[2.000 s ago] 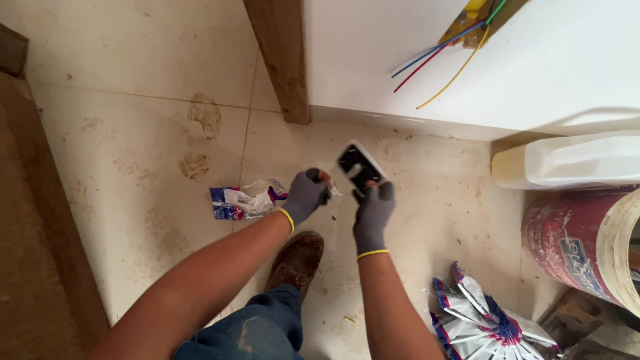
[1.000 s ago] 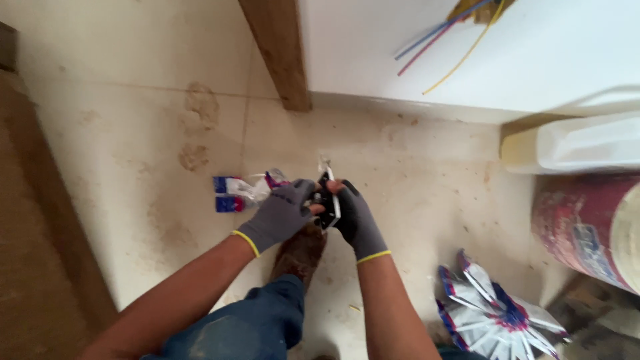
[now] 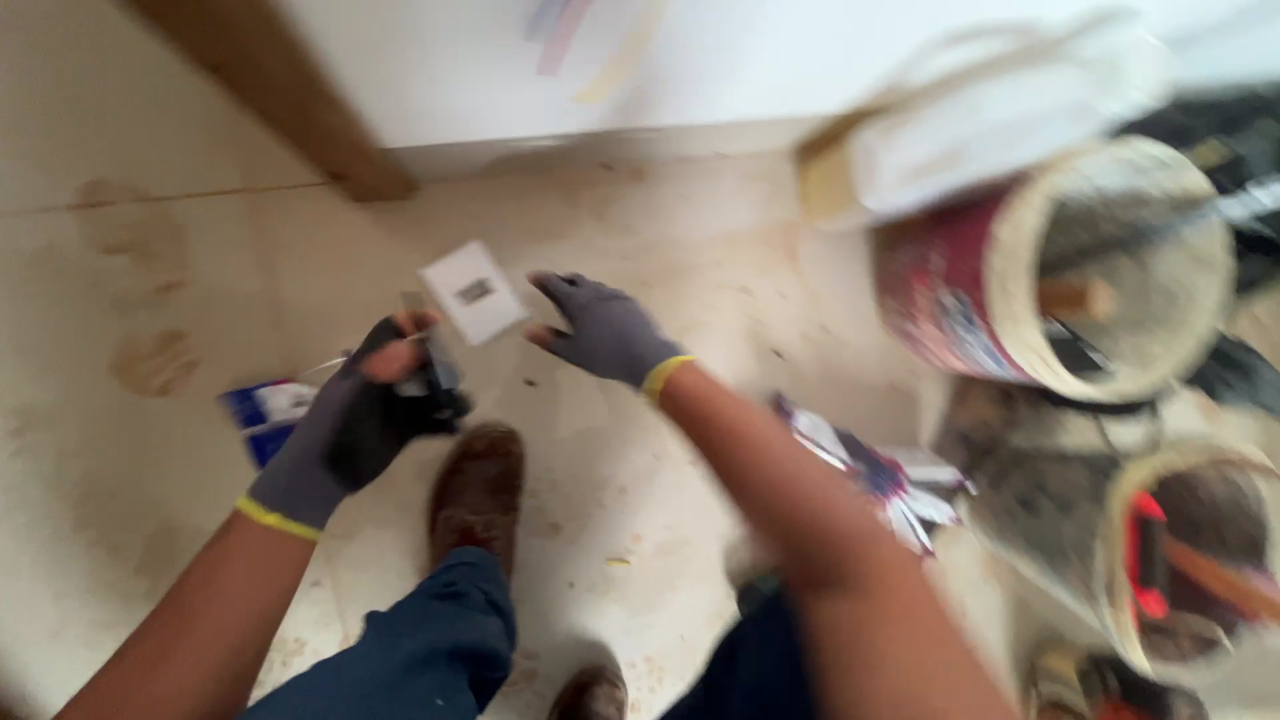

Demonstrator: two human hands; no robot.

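My left hand (image 3: 375, 410), in a grey glove with bare fingertips, is closed on a small dark part (image 3: 435, 375), blurred, perhaps the black frame of a wall plate. A white rectangular plate (image 3: 475, 292) with a small dark opening or mark in its middle lies or hovers just beyond those fingers; the blur hides which. To the right of the plate my right hand (image 3: 605, 330), gloved alike, has its fingers apart and holds nothing. A blue and white plastic wrapper (image 3: 265, 410) lies on the floor, partly behind my left hand.
A wooden post (image 3: 290, 100) stands beside the white wall (image 3: 700, 70), where coloured wires (image 3: 625, 50) hang. At right are a white plastic jug (image 3: 1000, 130), a stained red bucket (image 3: 940, 280) and another bucket with tools (image 3: 1120, 560). Silvery wrappers (image 3: 900, 490) lie near my right forearm.
My hands, together on the black and white piece a second ago, have moved apart. The white plate now shows separately from the dark part in my left hand. The view has shifted to the right.
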